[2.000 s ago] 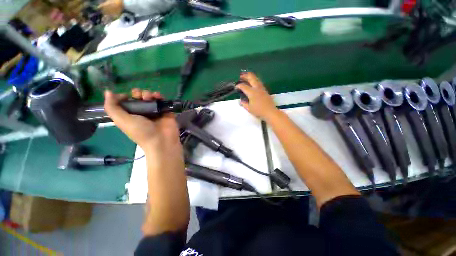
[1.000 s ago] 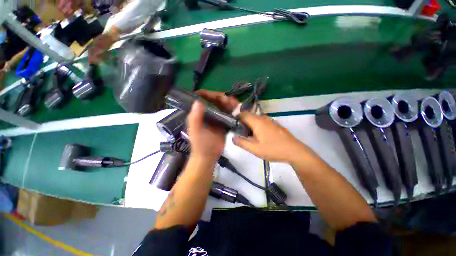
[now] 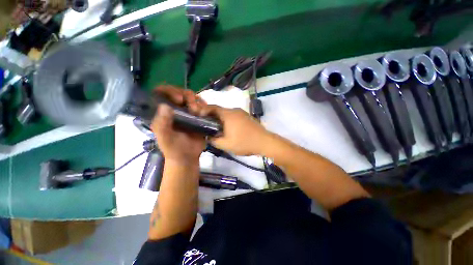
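A dark hair dryer (image 3: 194,122) is held above the white mat (image 3: 290,127). Its blurred silver-grey ring head looms at the left and faces up towards me. My left hand (image 3: 179,127) is wrapped around the handle. My right hand (image 3: 233,129) is at the handle's free end, its fingers against it and partly hidden. Below my hands, dark tubes (image 3: 220,181) lie on the mat near my body, with a thin black cable and a black connector (image 3: 275,172) at the mat's front edge.
A row of dryers (image 3: 357,119) lies at the right, ring heads aligned. Another dryer (image 3: 193,39) and black cords (image 3: 241,70) lie on the green belt (image 3: 290,39). A squarish-headed unit (image 3: 53,175) is on the green surface at left. Cardboard boxes (image 3: 52,235) stand below.
The held dryer's head has swung from upright and blurred to ring-up at the left. Both hands have shifted left with the handle. The view has moved, so the bench sits higher.
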